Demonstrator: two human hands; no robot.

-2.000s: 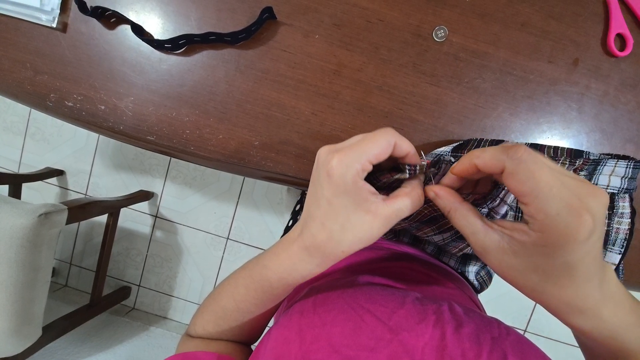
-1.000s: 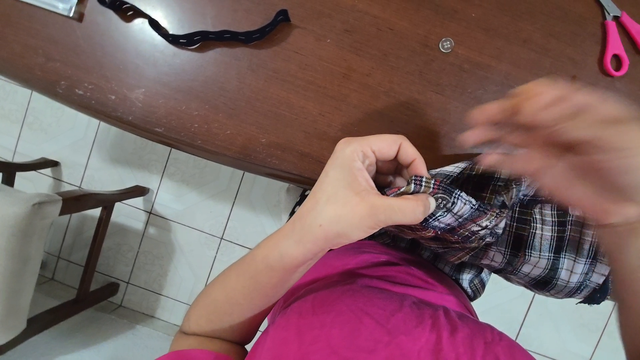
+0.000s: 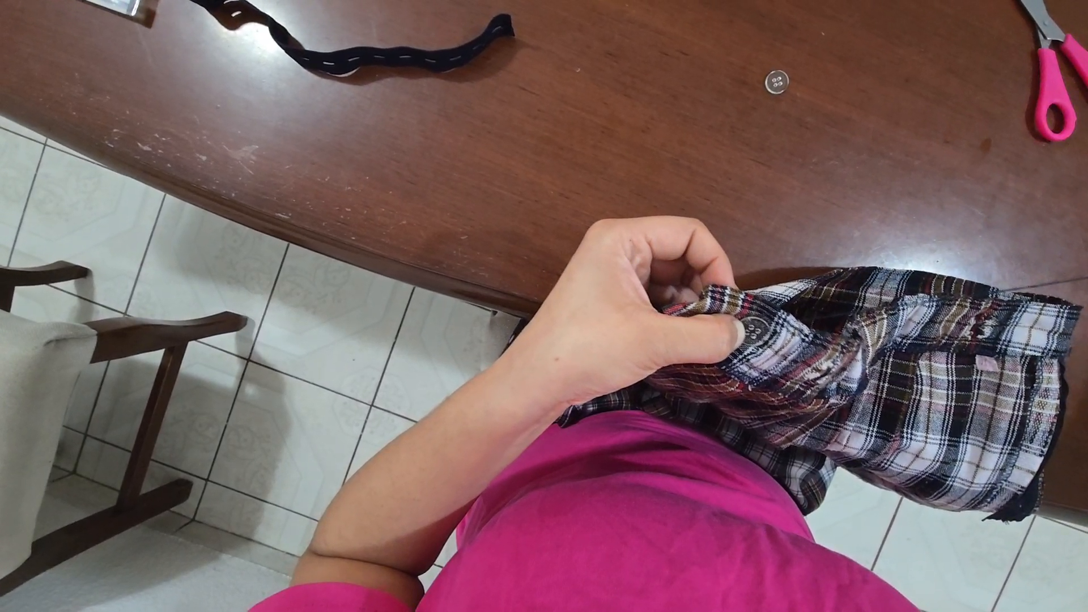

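My left hand (image 3: 646,314) pinches a folded edge of a plaid cloth garment (image 3: 943,408) between thumb and fingers. Right at the thumb tip, a dark round button (image 3: 753,331) lies against the cloth, partly covered by the thumb. From the hand, the garment spreads to the right over the table's edge and my lap, in black, white and red checks. My right hand is out of view. Farther up, a loose four-hole button (image 3: 777,82) rests on the wooden table.
A dark elastic band with slits (image 3: 382,58) curls across the wooden table (image 3: 595,144). Pink-handled scissors (image 3: 1054,93) lie at the top right, and part of a clear packet (image 3: 127,7) at the top left. A wooden armchair (image 3: 161,340) stands on the tiled floor at the left.
My right hand was at the cloth beside my left hand, then rose off to the right in a blur, and is now out of view. My left hand keeps its hold.
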